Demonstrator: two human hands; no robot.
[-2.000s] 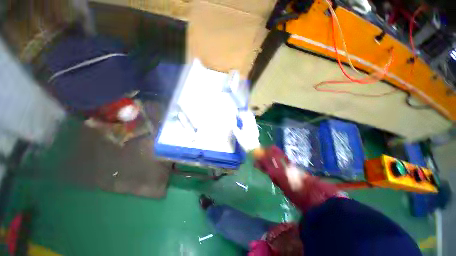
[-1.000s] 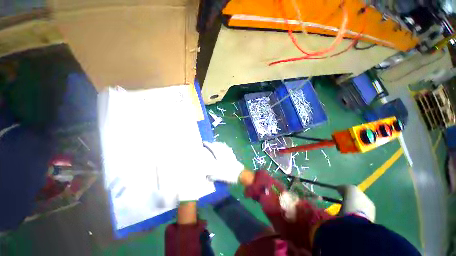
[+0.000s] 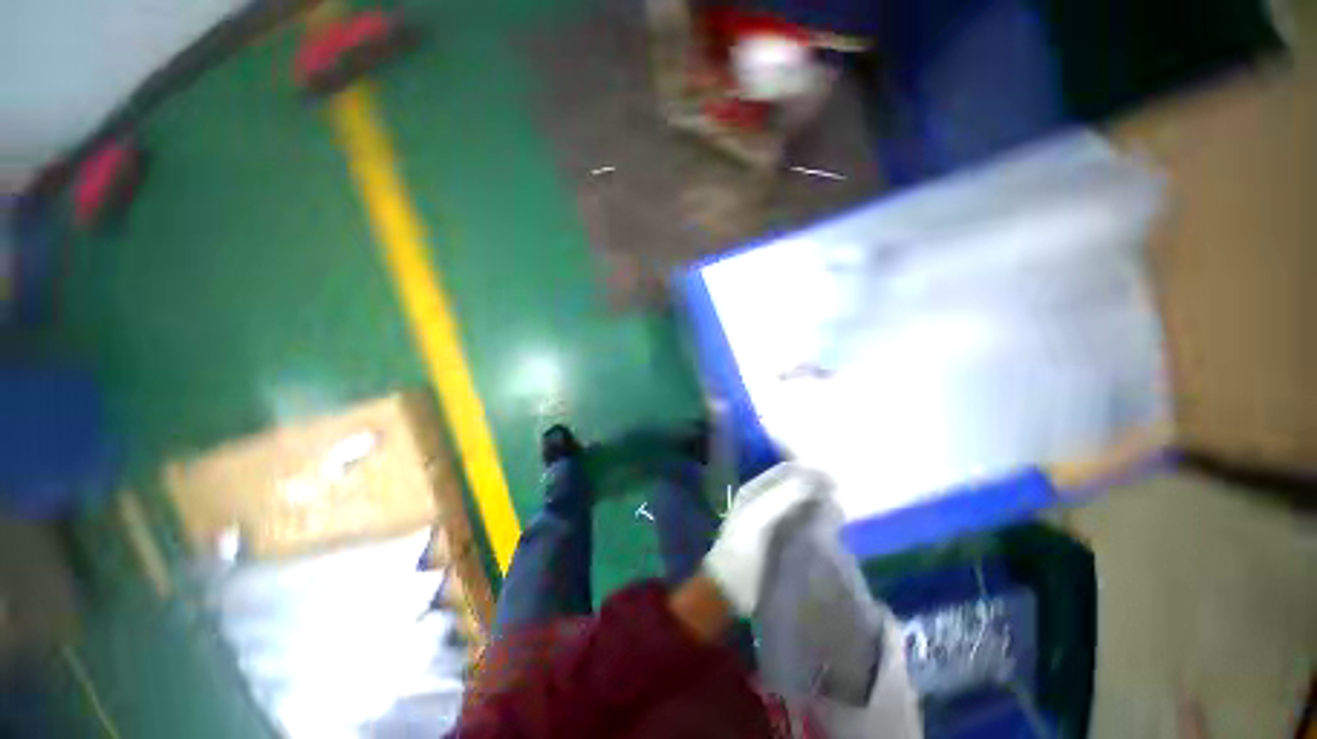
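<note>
My left hand [image 3: 777,531], in a white glove with a dark red sleeve, is near the front corner of the blue-rimmed parts tray [image 3: 946,513]. It is closed around a blurred grey-white bundle [image 3: 818,614], apparently sheet-metal parts. A pale shape at the bundle's lower end may be my right glove; blur hides its fingers. The tray has a bright, pale inside. At lower left, silver nested rows of parts [image 3: 340,635] with zigzag ends lie on a cardboard sheet [image 3: 311,484].
A blue scrap bin [image 3: 961,643] with silver offcuts is below the tray. Brown cardboard [image 3: 1249,274] stands at right. A yellow line [image 3: 419,303] crosses the green floor between pallet and tray. Red objects [image 3: 344,51] are at upper left. My legs show at centre.
The view has swung round, bringing the pallet in at lower left and moving the tray to the right. The orange machine and button box have left view. My left hand is now off the tray's contents, holding the bundle.
</note>
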